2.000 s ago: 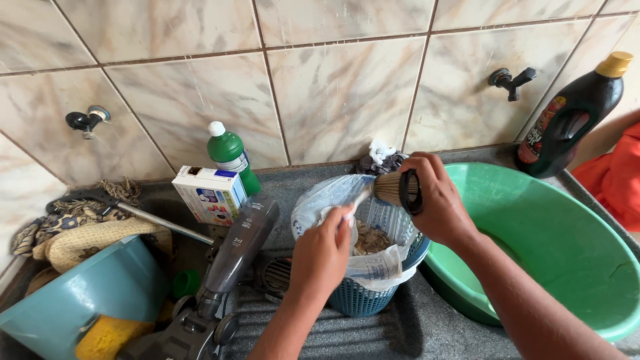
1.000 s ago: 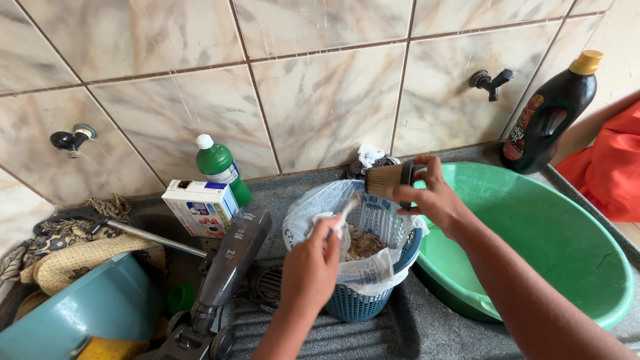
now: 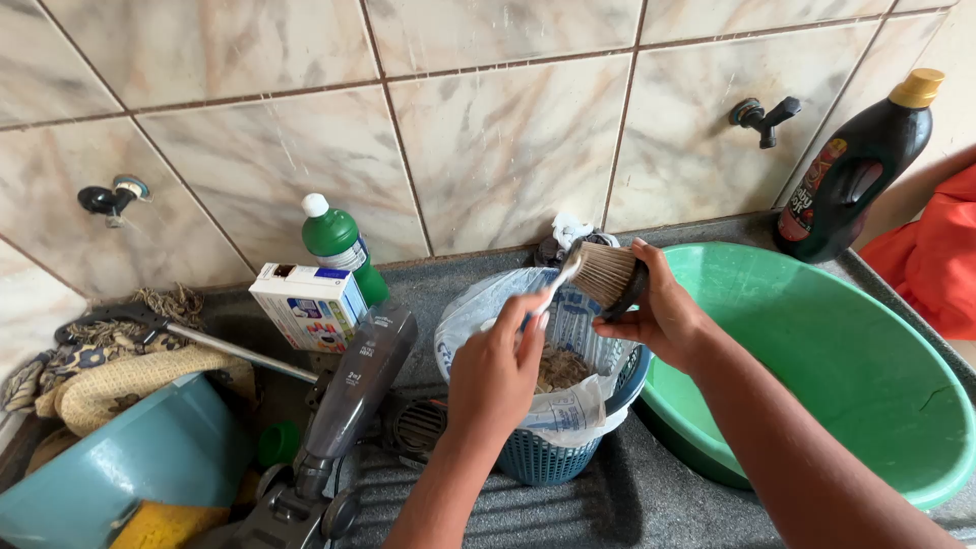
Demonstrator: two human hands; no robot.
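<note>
My left hand (image 3: 499,358) holds a thin white-handled brush (image 3: 559,284), its tip touching the pleats of a round vacuum cleaner filter (image 3: 602,276). The pleats are dusty brown, and the filter has a black rim. My right hand (image 3: 659,309) grips it by that rim, tilted with the pleats toward the left. Both hands are over a blue perforated plastic basket (image 3: 545,457), lined with a printed plastic bag (image 3: 568,412). Grey-brown dust and debris (image 3: 560,368) lie inside the bag.
A green plastic basin (image 3: 823,351) stands right of the basket, a dark softener bottle (image 3: 858,168) behind it. Left are a vacuum cleaner body (image 3: 358,381), a box (image 3: 309,309), a green bottle (image 3: 343,244), a teal basin (image 3: 145,450) and cloths (image 3: 145,381). Taps project from the tiled wall.
The filter in my right hand has turned and tilted, and its pleats now face the brush more closely. One second ago the brush tip was apart from the filter.
</note>
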